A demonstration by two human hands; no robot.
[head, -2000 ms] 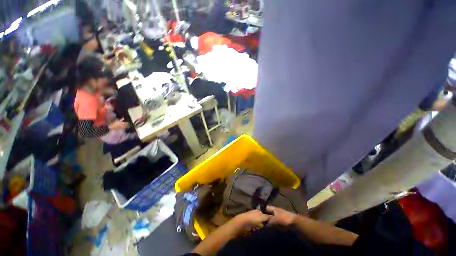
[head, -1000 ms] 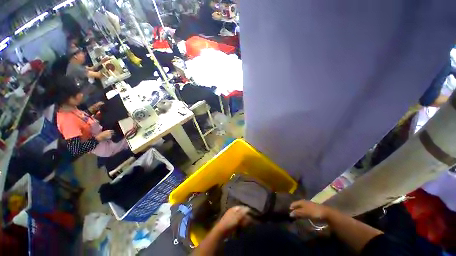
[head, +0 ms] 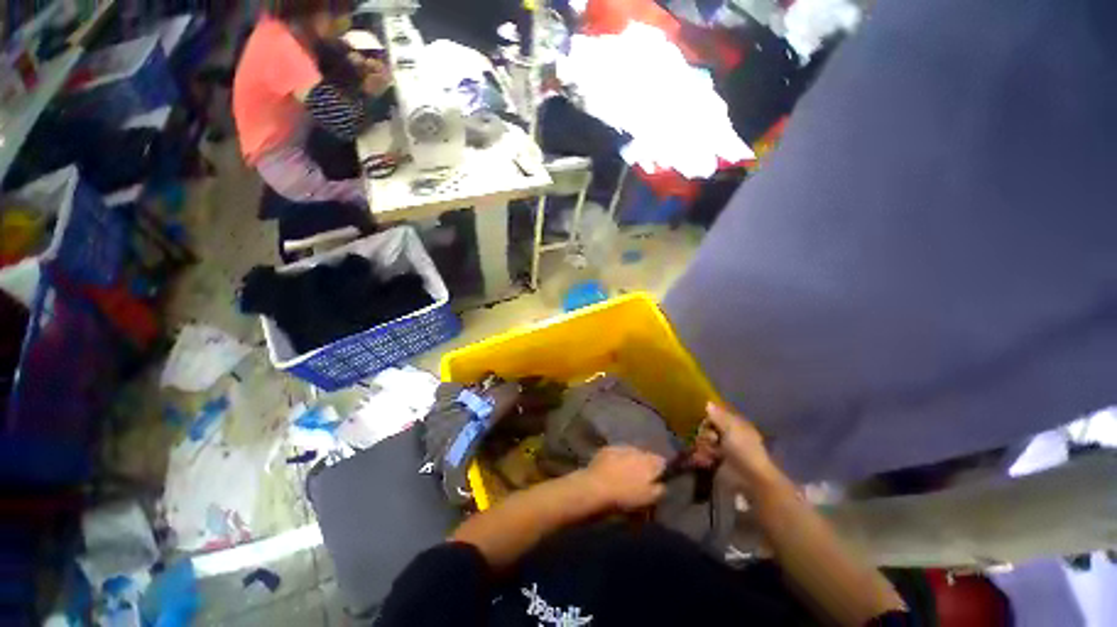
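A grey-brown garment [head: 609,423] lies bunched in a yellow crate [head: 576,347] in front of me and reaches to the crate's near right side. My left hand [head: 627,476] is closed on a dark edge of the garment. My right hand [head: 725,439] pinches the same garment a little further right, near the crate's right rim. The fingertips are blurred. More grey-brown cloth with a light blue strip [head: 469,429] hangs over the crate's left rim.
A blue basket [head: 380,345] with black cloth stands beyond the crate at the left. A person [head: 279,92] sits at a white sewing table [head: 459,184]. A grey-purple cloth [head: 906,257] hangs at the right. A grey panel [head: 380,508] is left of the crate. Scraps litter the floor.
The view has tilted down and turned. My hands came together, then apart, and are now closer again, with the right hand raised towards the crate's right rim. The garment stays in the crate.
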